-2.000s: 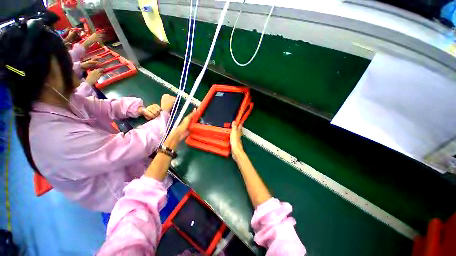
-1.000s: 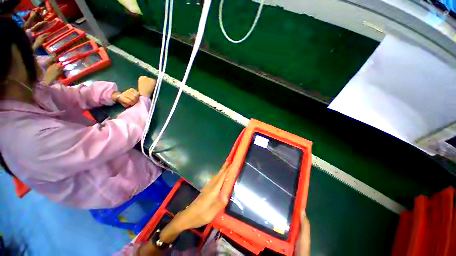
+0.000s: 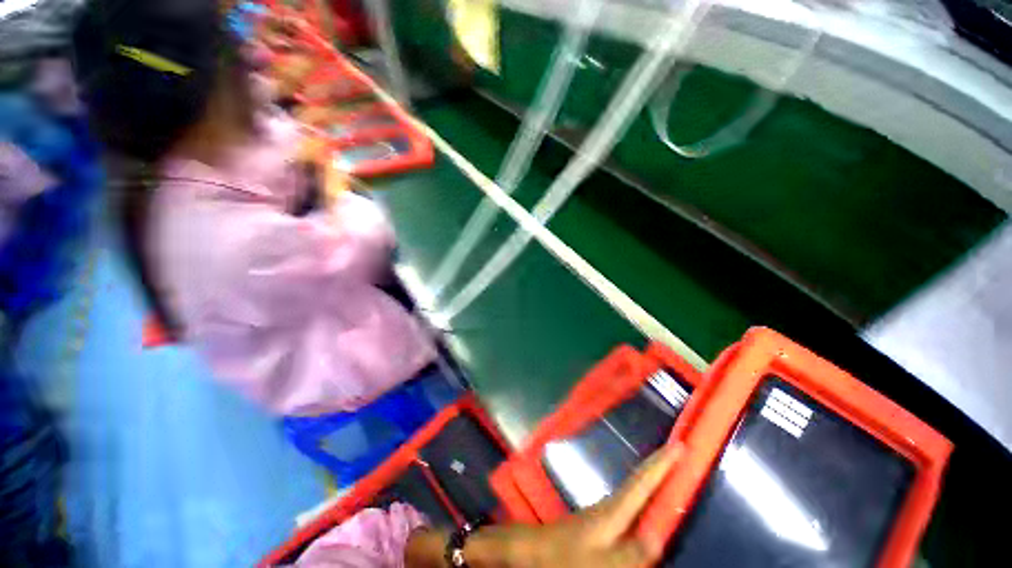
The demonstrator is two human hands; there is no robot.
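A red-orange foam tray (image 3: 766, 351) with a dark tablet (image 3: 843, 488) is at the lower right, tilted and cut off by the bottom edge. The tablet has a white label at its top and a bright light streak. My left hand (image 3: 605, 530), blurred, with a bracelet at the wrist, holds this tray's left side. A second red tray (image 3: 522, 488) with a dark tablet (image 3: 616, 430) lies beside it, partly behind my fingers. My right hand is not in view.
A lower red tray (image 3: 383, 488) with dark tablets is at the bench's near edge. A person in a pink smock (image 3: 266, 255) stands at left. White cables (image 3: 555, 189) hang over the green bench (image 3: 499, 338). More trays (image 3: 411, 150) lie far left; a white sheet (image 3: 954, 333) hangs right.
The held tray has moved right and down in view. A second tray with a tablet now shows separately at its left. My right hand has left the picture. The view has shifted and blurred.
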